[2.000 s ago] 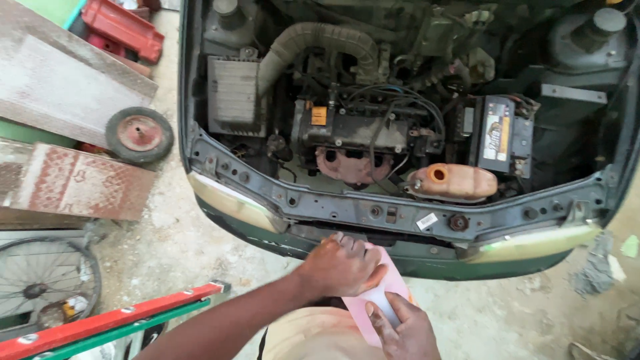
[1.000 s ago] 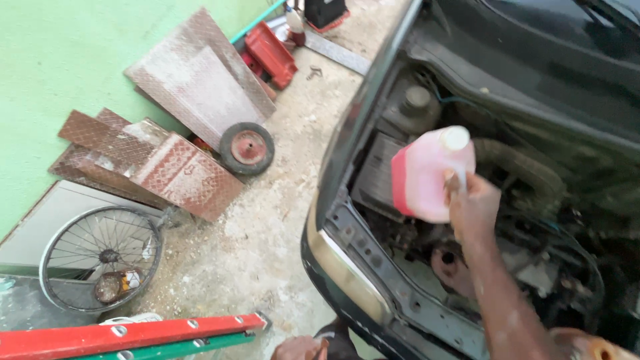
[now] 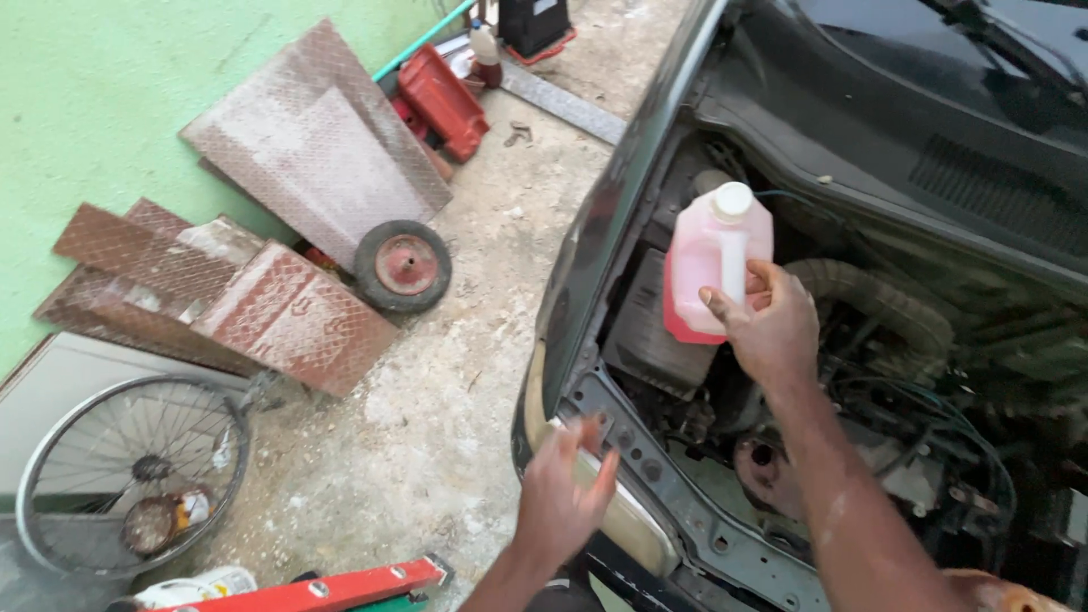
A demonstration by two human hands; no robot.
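My right hand (image 3: 769,319) grips the handle of a translucent plastic jug (image 3: 701,280) with pink liquid low inside and a white screw cap (image 3: 733,201) on it. The jug is upright over the black air filter box (image 3: 659,331), at the side of the engine bay; whether it touches the box I cannot tell. Lower down, my left hand (image 3: 565,489) is blurred, its fingers apart and holding nothing, above the headlight (image 3: 637,518) and the front panel (image 3: 710,518) of the car. A ribbed air intake hose (image 3: 884,297) curves to the right of the jug.
On the floor to the left lie a small wheel (image 3: 406,265), tiles (image 3: 293,319) leaning at the green wall, a bicycle wheel (image 3: 30,501) and a red ladder rail (image 3: 357,582). Farther back are a red plastic container (image 3: 442,102) and a bottle (image 3: 485,59). An orange-brown reservoir (image 3: 994,591) shows at lower right.
Two seconds ago both hands were at the jug in front of the car; now only the right holds it, over the engine bay. My left hand has risen from the bottom edge. The view has swung left.
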